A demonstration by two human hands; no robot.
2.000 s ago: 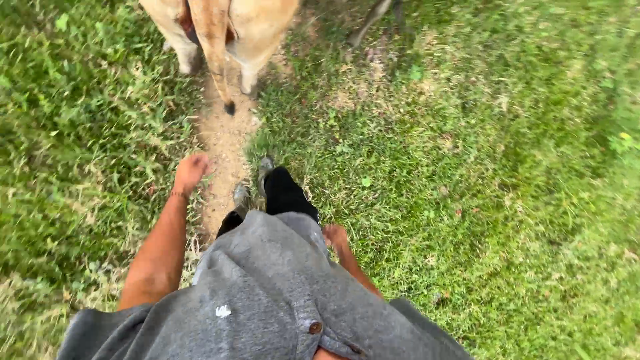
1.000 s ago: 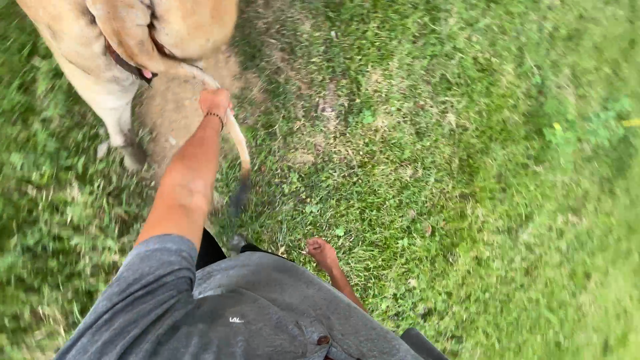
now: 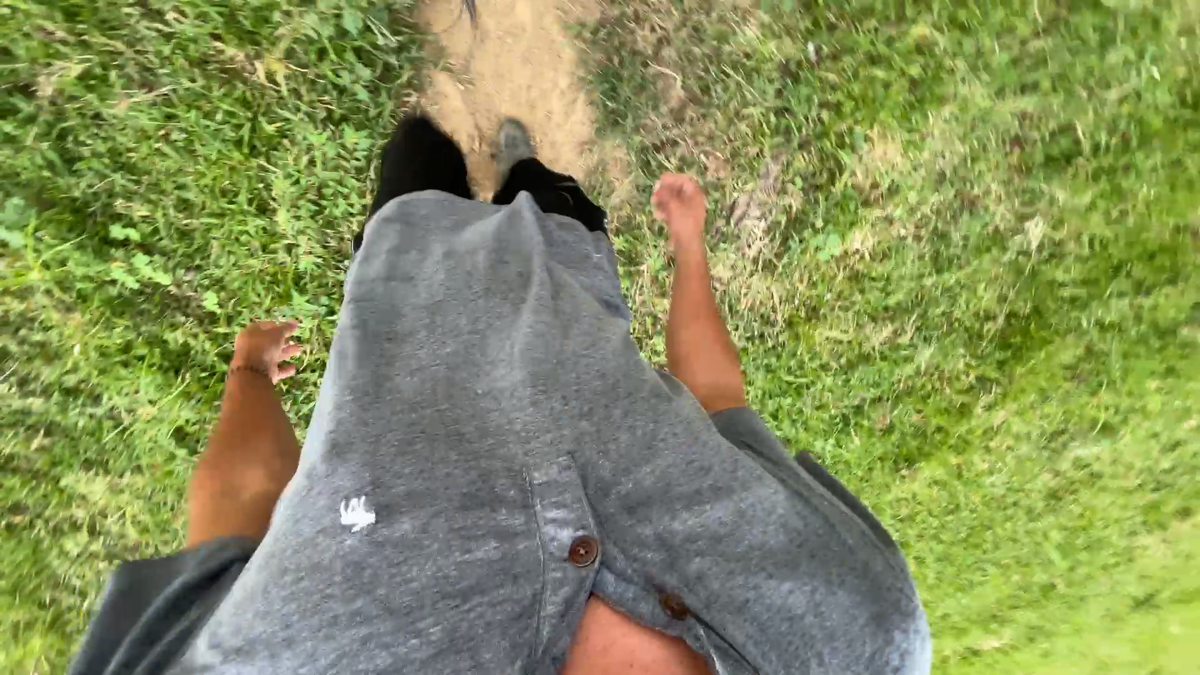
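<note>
My left hand [image 3: 267,349], with a thin bracelet at its wrist, hangs low beside my grey buttoned shirt [image 3: 469,375]. Its fingers are apart and nothing is in them. On the other side, my right hand [image 3: 680,202] is held farther forward over the grass, its fingers curled in, with nothing seen in it. A thin dark wisp [image 3: 470,7] shows at the top edge, perhaps the tip of the animal's tail; the animal's body is out of view.
A bare dirt path [image 3: 525,56] runs ahead between stretches of grass [image 3: 937,281]. One shoe [image 3: 513,141] shows on the path below my dark trousers [image 3: 422,159]. Patches of dry grass lie right of the path.
One second ago my left hand was on the tan animal's tail; it has let go and come back to my left side. The animal's body has left the view.
</note>
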